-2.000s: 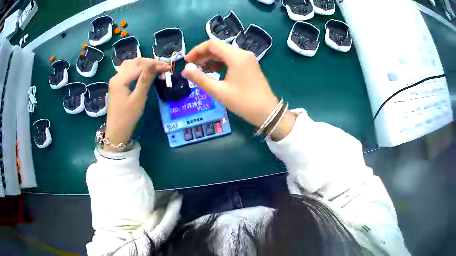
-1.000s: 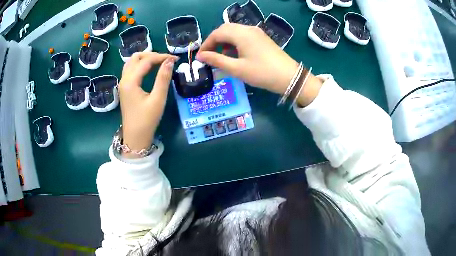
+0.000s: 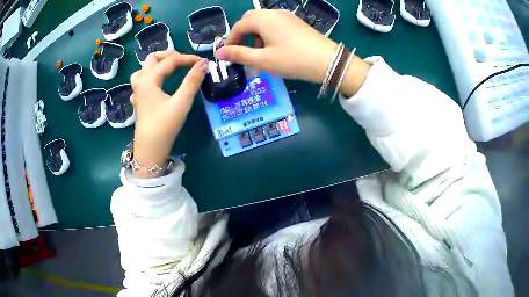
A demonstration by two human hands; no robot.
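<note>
The black charging cradle [image 3: 224,89] sits on the top of the light-blue earbud tester [image 3: 259,129], whose blue-violet screen is lit. Two white earbuds [image 3: 218,71] stand side by side in the cradle, stems visible. Thin fixture wires [image 3: 218,40] rise behind them. My left hand [image 3: 164,96] has thumb and forefinger together at the cradle's left edge, by the left earbud. My right hand [image 3: 281,46] reaches over from the right, fingertips at the tops of the earbuds and wires. My fingers hide whether either hand grips an earbud.
Open charging cases [image 3: 152,43] stand on the dark green mat [image 3: 325,145] behind and left of the tester, and at the back right. Orange pieces [image 3: 147,20] lie among them. Foam trays stand at left [image 3: 36,145] and right [image 3: 484,64], the right one with a black cable [image 3: 493,81] across it.
Two seconds ago my fingers covered the cradle, with white earbud parts between them. Now both earbuds show upright in it, and my fingers are at their tops and side. The view has shifted.
</note>
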